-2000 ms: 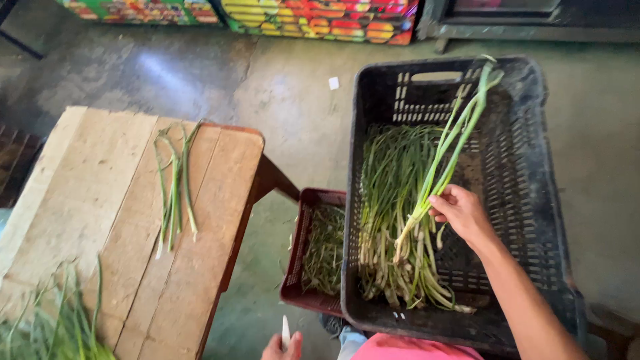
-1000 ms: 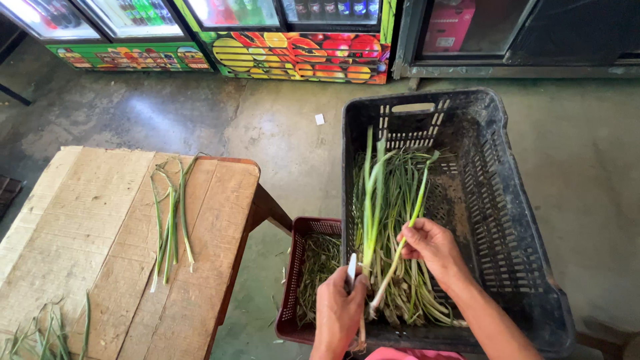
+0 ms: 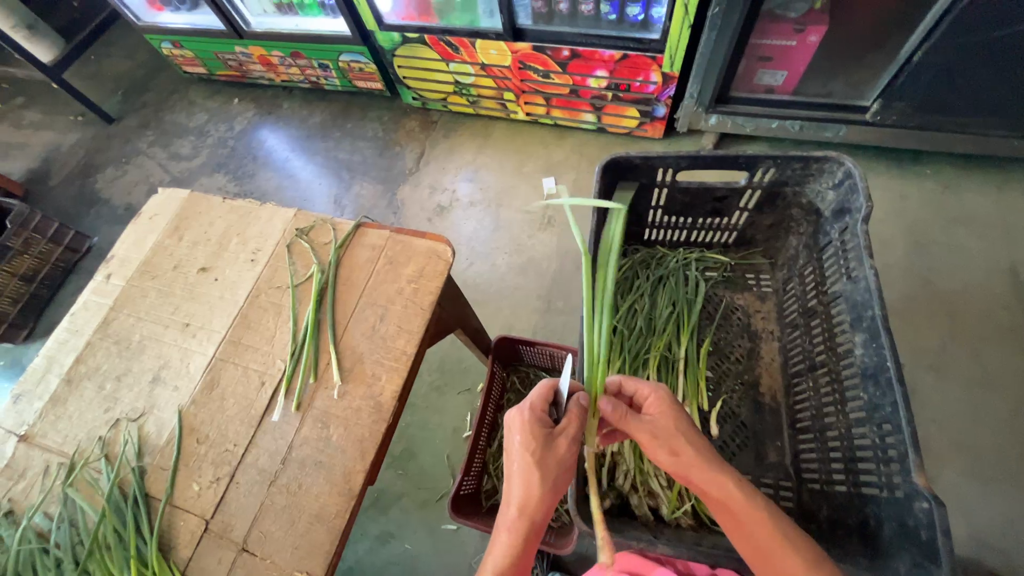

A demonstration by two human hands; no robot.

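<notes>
My left hand (image 3: pixel 548 436) grips a small knife (image 3: pixel 565 380), its blade pointing up, and also pinches a green onion (image 3: pixel 600 320) held upright. Fingers of my right hand (image 3: pixel 652 420) close on the same stalk from the right. Below and beyond the hands, a pile of green onions (image 3: pixel 668 312) lies along the left side of a black plastic crate (image 3: pixel 832 320). Several separate green onions (image 3: pixel 308 320) rest on the cardboard-covered table (image 3: pixel 216 352), with a larger bunch (image 3: pixel 88 512) at its near left corner.
Between table and crate stands a small maroon plastic basket (image 3: pixel 472 472) holding plant scraps. Glass-door coolers (image 3: pixel 532 72) line the far side. Another dark crate (image 3: pixel 40 268) sits at the far left, and a white scrap (image 3: pixel 549 186) lies on the floor.
The right hand has moved from over the crate to beside the left hand, which has come up with the knife. The onion stalk is now between both hands.
</notes>
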